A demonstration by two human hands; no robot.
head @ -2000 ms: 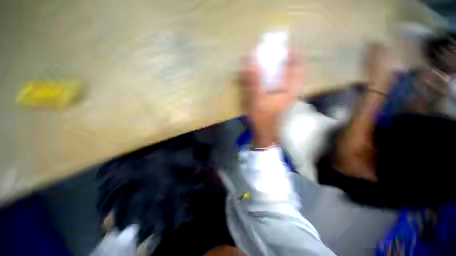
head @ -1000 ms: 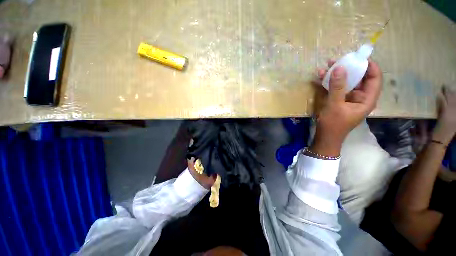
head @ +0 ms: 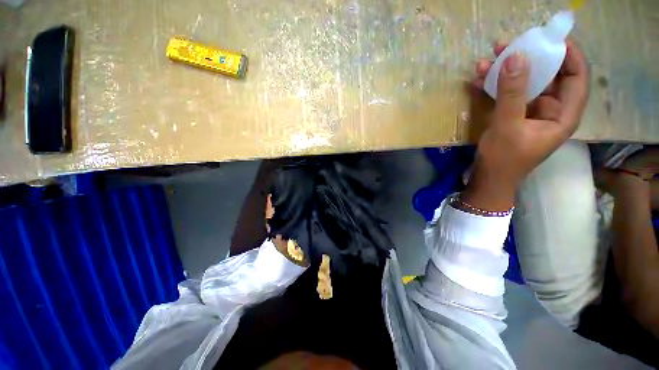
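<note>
My right hand (head: 538, 94) is closed around a white squeeze bottle (head: 533, 61) over the right part of the table. The bottle points up and right; its yellow tip shows at the top edge of the picture. A black shaggy ornament (head: 329, 206) lies over my lap at the table edge, with tan-gold knobby end pieces (head: 324, 278) sticking out toward me. My left hand (head: 283, 246) holds the ornament from its left side; most of the hand is hidden under the black strips and my white sleeve.
A yellow lighter-like stick (head: 207, 58) lies on the worn tan table (head: 347, 79). A black smartphone (head: 50, 90) lies at the far left. A blue ribbed plastic surface (head: 87, 267) is at lower left. A neighbour's arm (head: 636, 231) and pale-trousered leg (head: 560, 231) are at right.
Since one second ago the view has shifted a little. My right hand with the bottle is higher and farther right in the picture. My left hand still holds the ornament.
</note>
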